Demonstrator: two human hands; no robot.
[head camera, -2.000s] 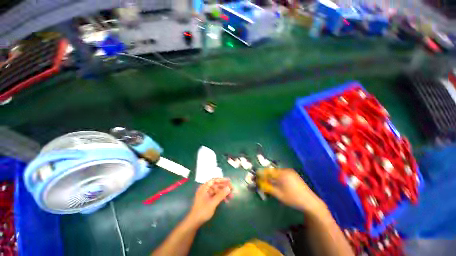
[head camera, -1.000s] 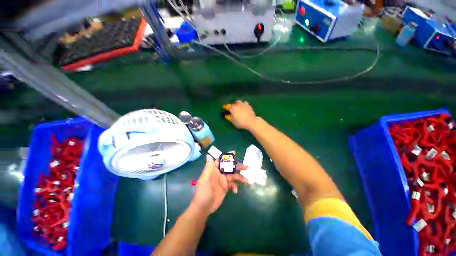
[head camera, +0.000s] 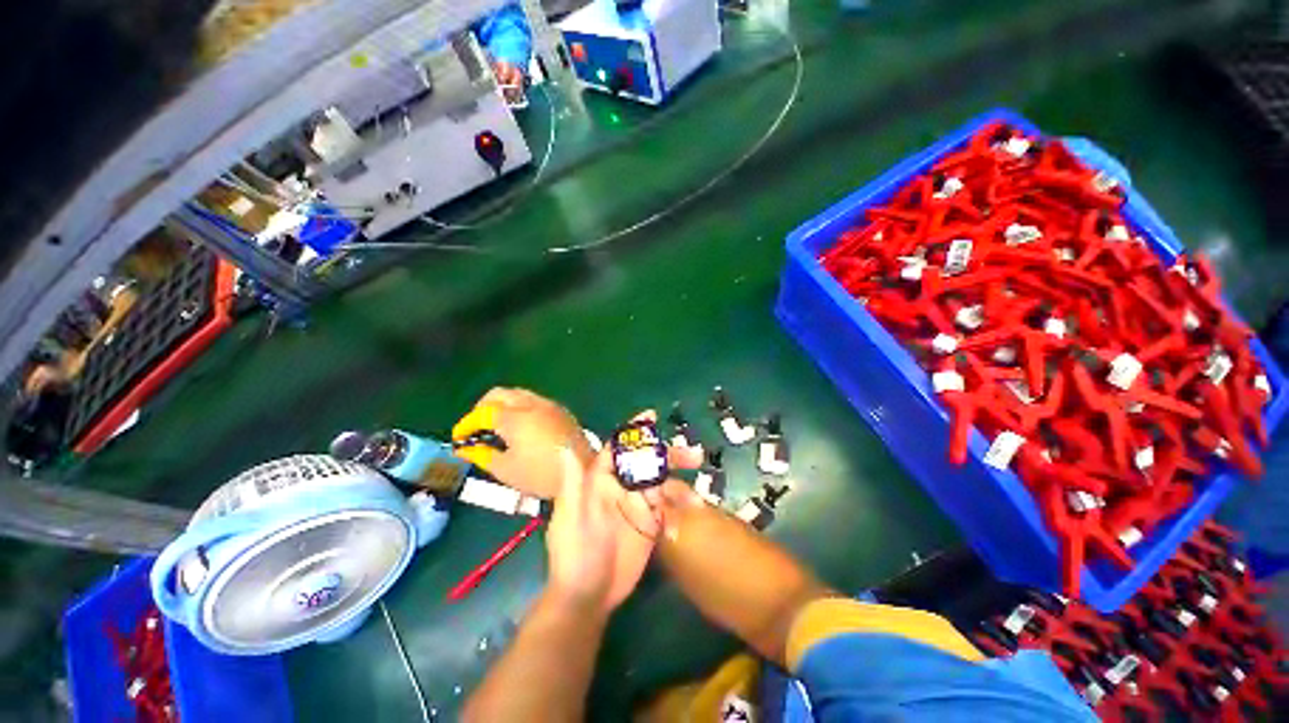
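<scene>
My left hand (head camera: 597, 526) is palm up and holds a small black squarish module (head camera: 639, 455) with gold and white patches on its face. My right hand (head camera: 526, 441) reaches across above the left wrist, at the left, and is closed on a yellow-handled tool (head camera: 478, 435) with a dark part. Several small white-and-black parts (head camera: 772, 452) lie on the green bench to the right of the hands.
A light blue fan (head camera: 300, 551) stands at left, beside small bottles (head camera: 382, 449), a white strip (head camera: 498, 496) and a red stick (head camera: 495, 561). A blue bin (head camera: 877, 381) full of red clamps is at right; another bin (head camera: 226, 678) is lower left. A person's hand (head camera: 512, 79) shows at top.
The view has turned. My right hand has come back from the far bench to beside my left hand with the yellow tool. My left hand still holds the module. The white cloth no longer shows.
</scene>
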